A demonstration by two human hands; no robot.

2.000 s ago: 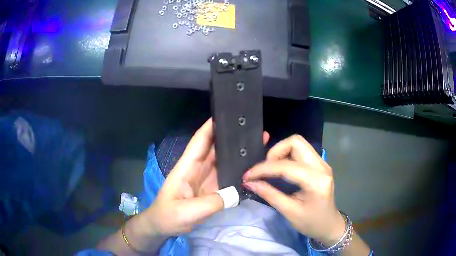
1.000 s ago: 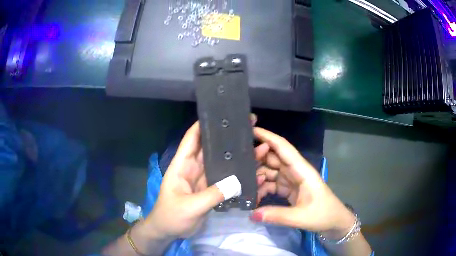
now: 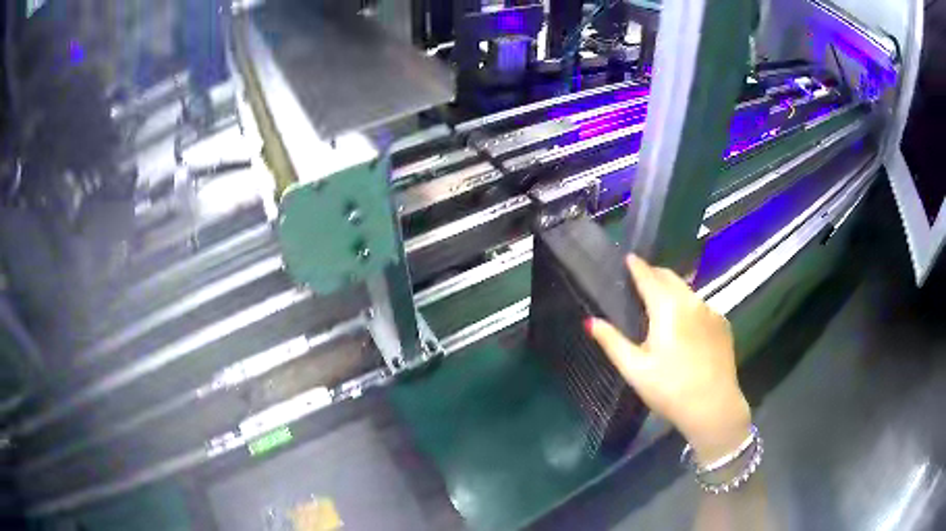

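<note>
A dark carrier plate [image 3: 593, 264] lies on top of the stack of thin dark plates [image 3: 583, 363] at the bench edge. Its fitting end points away from me, towards the rails. My right hand [image 3: 679, 358] grips the near part of this plate, with the thumb on its left side and the fingers over its right side. I cannot tell whether the plate touches the stack or is just above it. My left hand is out of the picture. The picture is partly blurred.
Silver conveyor rails [image 3: 472, 268] run behind the stack. A green bracket [image 3: 340, 230] and a tall green post [image 3: 672, 135] stand beside them. The green bench [image 3: 488, 441] shows in front. The dark lid [image 3: 384, 482] with its yellow label [image 3: 315, 513] is at the bottom edge.
The view has swung from the lap and lid to the stack and rails. My left hand has left the picture. My right hand has moved from the lap to a plate at the stack.
</note>
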